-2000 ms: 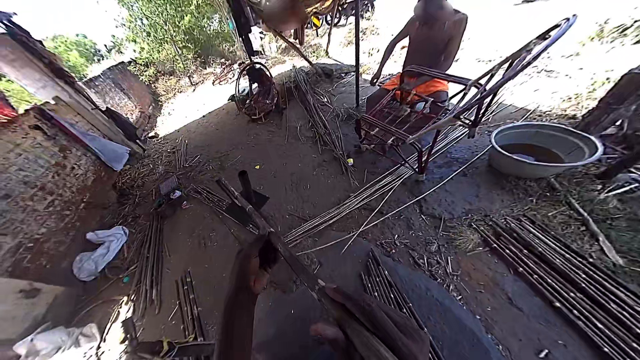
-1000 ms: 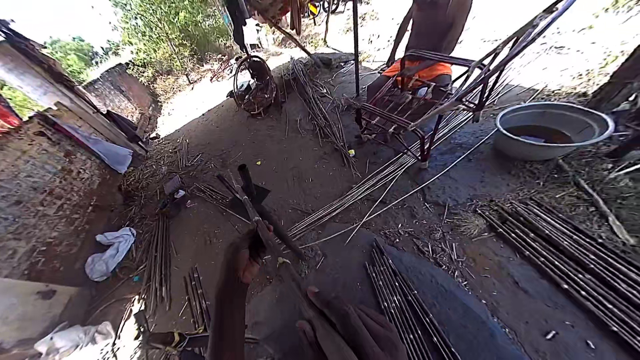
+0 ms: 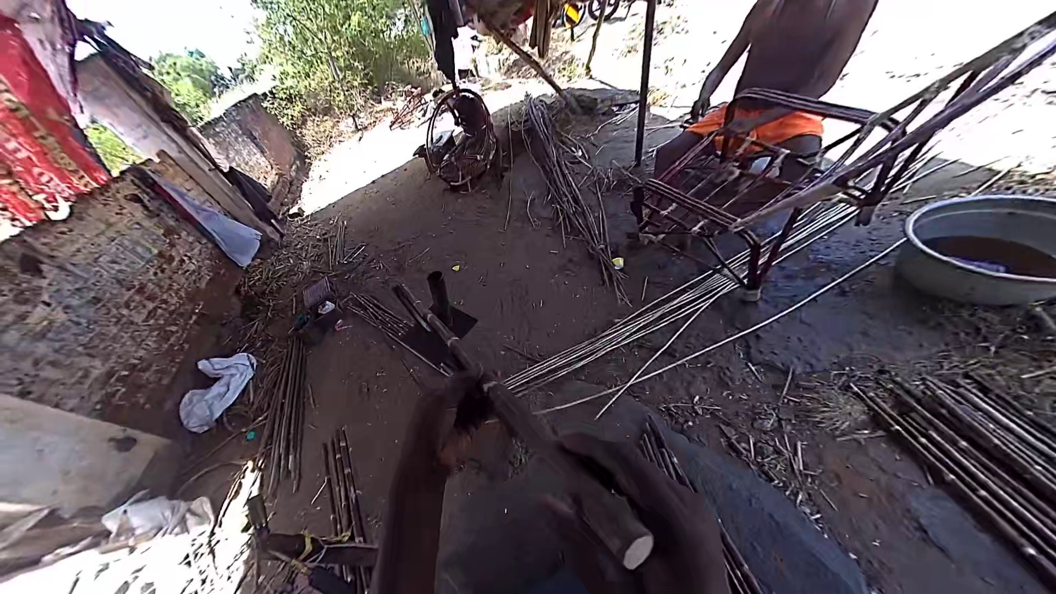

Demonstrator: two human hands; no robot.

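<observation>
My left hand (image 3: 462, 404) is closed around a cane pole (image 3: 445, 330) at the lower middle. A thicker wooden stick (image 3: 606, 516) with a pale cut end points toward me, and my right hand (image 3: 652, 503) is wrapped around it. The stick and the cane lie along nearly the same line, so where they meet between my hands cannot be told. Just beyond my left hand, a dark flat piece with an upright tube (image 3: 440, 297) stands near the cane. Shadow hides most of my fingers.
A person (image 3: 800, 49) sits at the upper right behind a cane chair frame (image 3: 742, 223). A grey basin (image 3: 949, 272) holds brown liquid at the right. Long split canes (image 3: 652, 326) cross the ground, cane bundles (image 3: 965, 454) lie lower right, and a white cloth (image 3: 216, 392) lies left.
The pale cut end of the wooden stick now shows beside my right hand. The person's chair frame appears turned or shifted since the earliest frame. Both my hands stay at the stick and cane.
</observation>
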